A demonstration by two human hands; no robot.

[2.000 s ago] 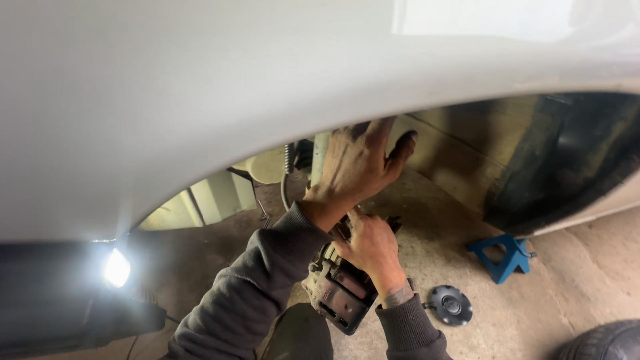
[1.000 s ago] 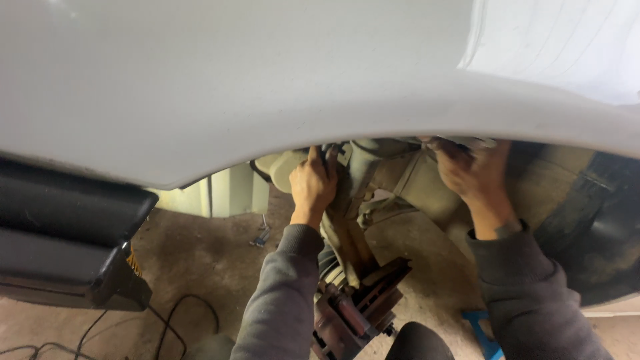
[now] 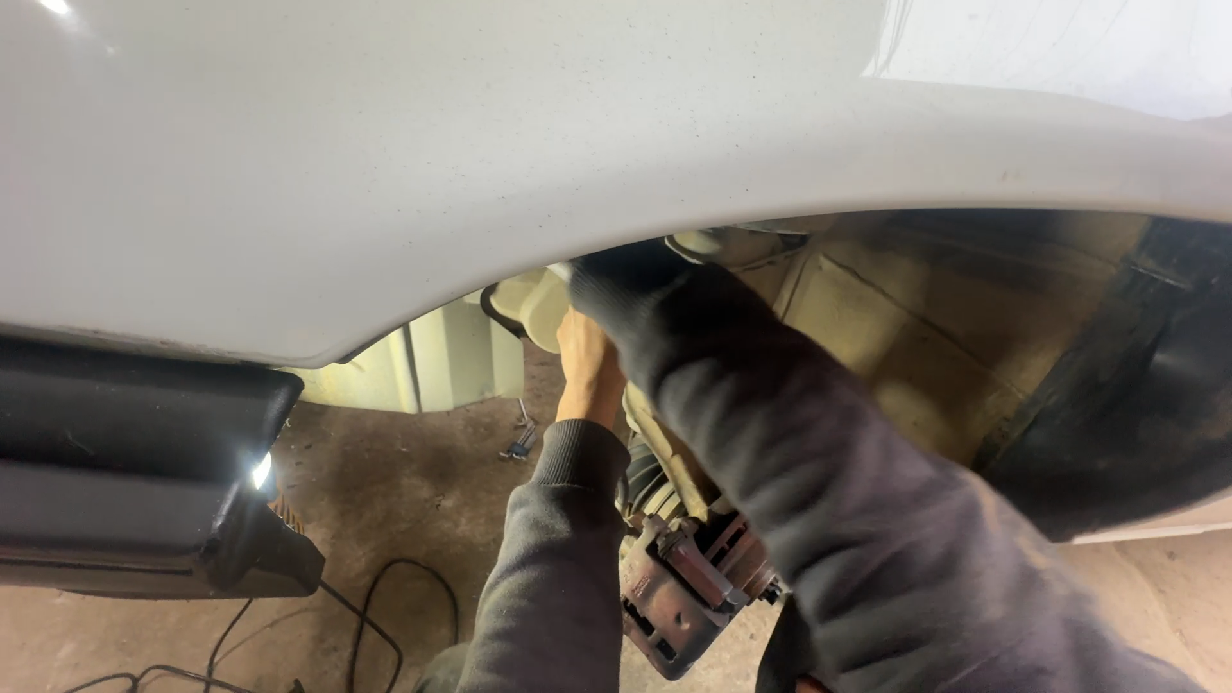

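Observation:
My left hand [image 3: 587,351] reaches up into the wheel well of a light-coloured car; only its back and wrist show, and its fingers are hidden, beside a pale rounded part [image 3: 541,306]. My right forearm in a dark grey sleeve crosses over it, and my right hand is hidden up behind the fender [image 3: 539,144]. What either hand touches cannot be seen. Below my wrists are a rusty brake caliper [image 3: 679,587] and a ribbed rubber boot [image 3: 647,474], with a metal suspension part [image 3: 674,452] rising above them.
A black bumper [image 3: 125,462] with a bright lamp [image 3: 261,471] at its end stands at the left. Black cable [image 3: 385,563] loops over the concrete floor below it. A small tool or metal piece [image 3: 521,441] lies on the floor. A dark liner [image 3: 1107,385] lines the wheel well at right.
My right hand has moved left from the right part of the wheel arch, and its forearm now crosses over my left hand. My left hand's fingers, visible one second ago, are now hidden.

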